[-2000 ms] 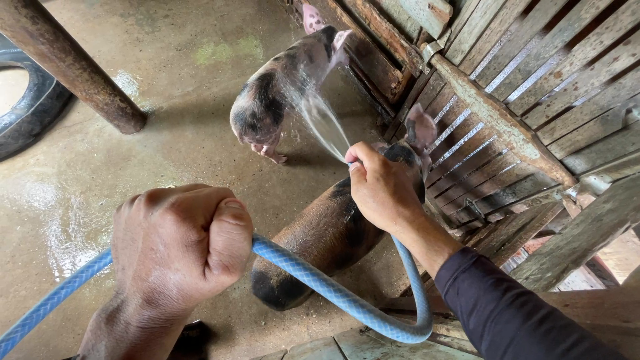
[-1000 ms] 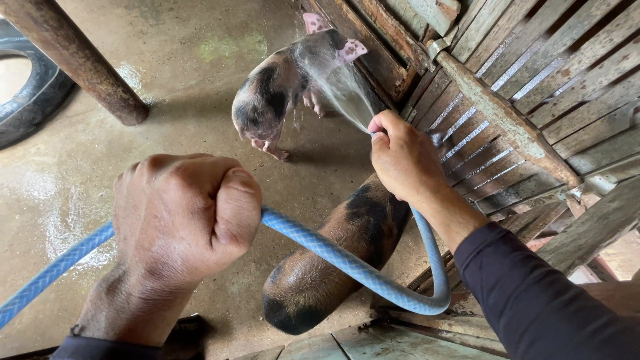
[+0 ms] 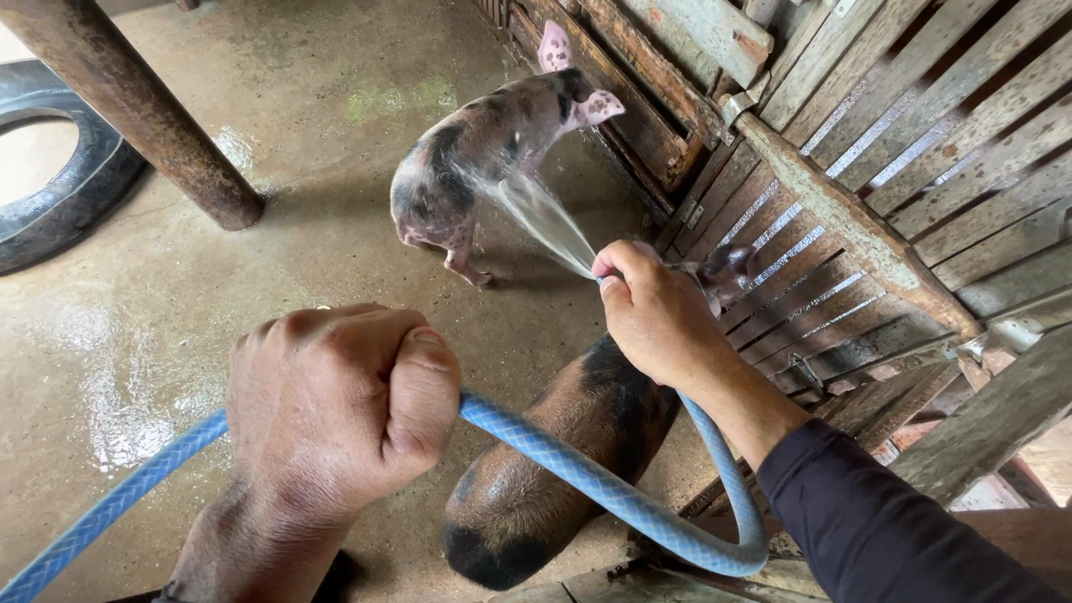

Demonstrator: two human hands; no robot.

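Observation:
My left hand (image 3: 335, 402) is closed in a fist around a blue braided hose (image 3: 586, 477), which runs out to the lower left and loops below toward the right. My right hand (image 3: 662, 318) grips the hose's outlet end, its fingers squeezed at the tip. A fan of water (image 3: 544, 222) sprays from there onto the side of a spotted pig (image 3: 477, 155) standing on the wet floor. Below my right hand is a second pig, brown and black (image 3: 569, 452), its head partly hidden behind that hand and near the slatted gate.
A wooden slatted gate (image 3: 871, 226) with a thick bar stands on the right. A rusty post (image 3: 151, 117) rises from the wet concrete floor (image 3: 293, 234) at the upper left, beside a large black tyre (image 3: 92, 193). Wooden boards line the bottom edge.
The spray has moved from the spotted pig's head area back to its side. The brown and black pig's head shows again beyond my right hand, after being mostly hidden a second ago.

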